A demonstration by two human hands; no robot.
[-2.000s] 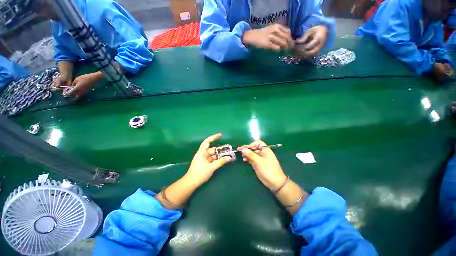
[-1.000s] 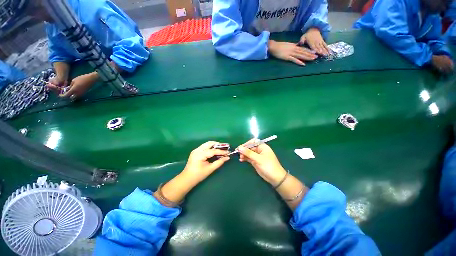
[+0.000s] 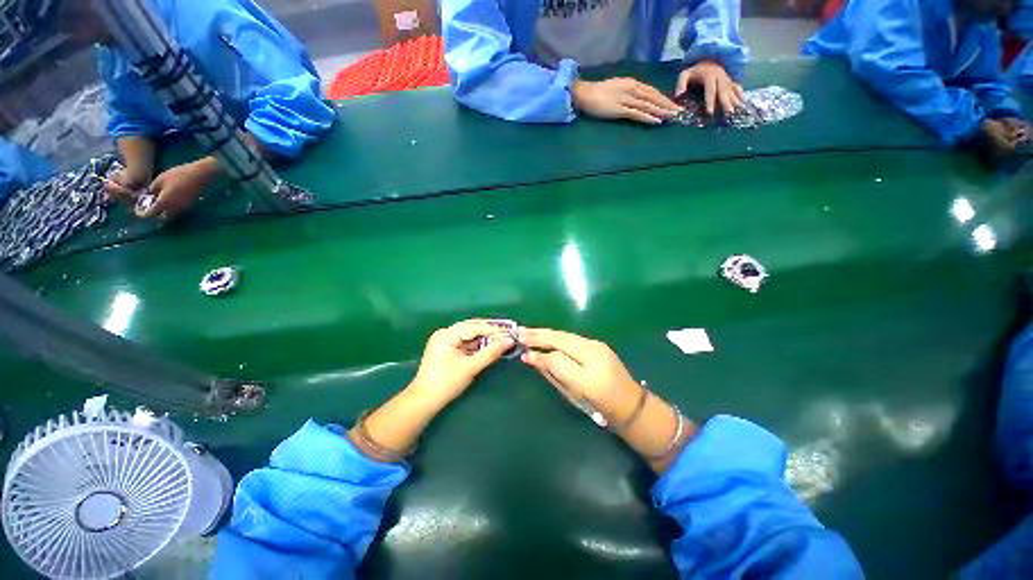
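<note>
My left hand [image 3: 451, 365] holds a small white-silver module [image 3: 502, 337] with dark parts between thumb and fingers, above the green belt. My right hand [image 3: 587, 374] touches the module's right side with its fingertips. The slim tool lies under my right palm; its pale end [image 3: 598, 419] shows below the hand near the wrist, and the rest is mostly hidden. The fingers cover much of the module.
Two modules lie on the belt, one at left [image 3: 219, 281], one at right [image 3: 743, 272]. A white paper piece [image 3: 690, 340] lies right of my hands. A fan [image 3: 102, 510] stands lower left. Co-workers in blue sit opposite by a parts heap [image 3: 51, 215] and a shiny cluster [image 3: 773, 107].
The tool has swung from pointing at the module to lying back under my right palm, and my right fingers have come onto the module. The belt modules have moved left.
</note>
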